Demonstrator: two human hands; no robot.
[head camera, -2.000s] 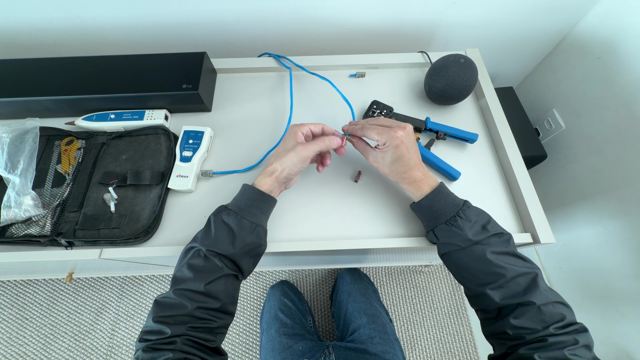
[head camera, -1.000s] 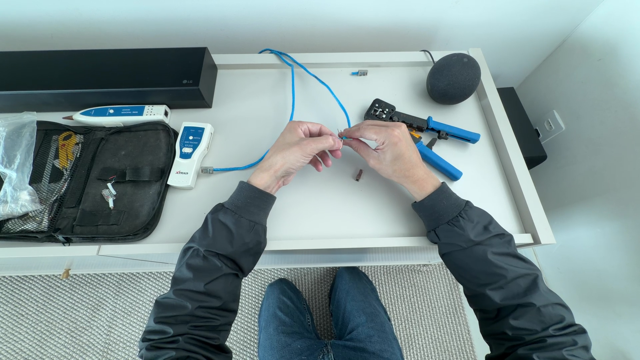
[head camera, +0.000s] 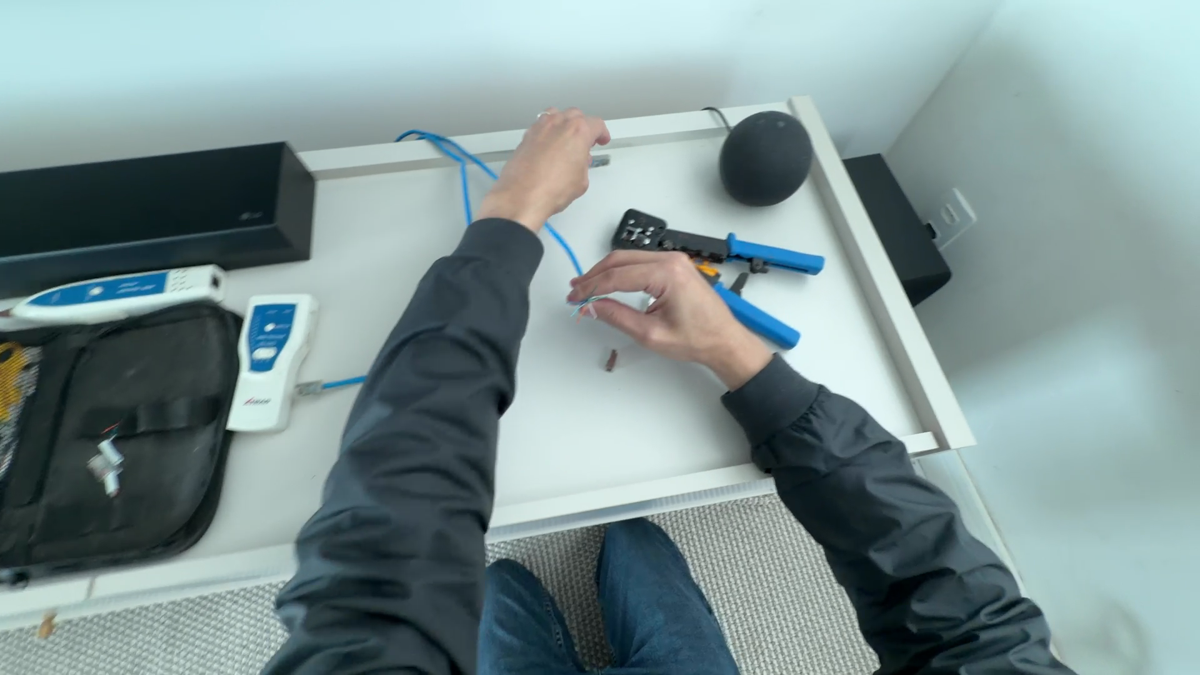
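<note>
My right hand (head camera: 670, 305) pinches the end of a blue network cable (head camera: 564, 246), whose thin coloured wires (head camera: 586, 307) fan out past the fingertips. My left hand (head camera: 555, 155) is at the back of the white tabletop, beside a small clear modular plug (head camera: 600, 161); whether its fingers touch the plug is unclear. Behind my right hand lies a crimping tool with blue handles (head camera: 773, 255). A small reddish-brown piece (head camera: 611, 360) rests in front of that hand. The cable's other end (head camera: 309, 387) is plugged into a white cable tester (head camera: 272, 364).
A black soundbar (head camera: 155, 211) lies at the back left, with a tone probe (head camera: 122, 292) and an unzipped black tool case (head camera: 131, 441) in front of it. A round dark speaker (head camera: 766, 159) sits at the back right. A raised rim (head camera: 881, 281) edges the tabletop.
My left hand has left the cable end and moved back beside the small plug. My right hand still pinches the cable. The view has tilted and shifted.
</note>
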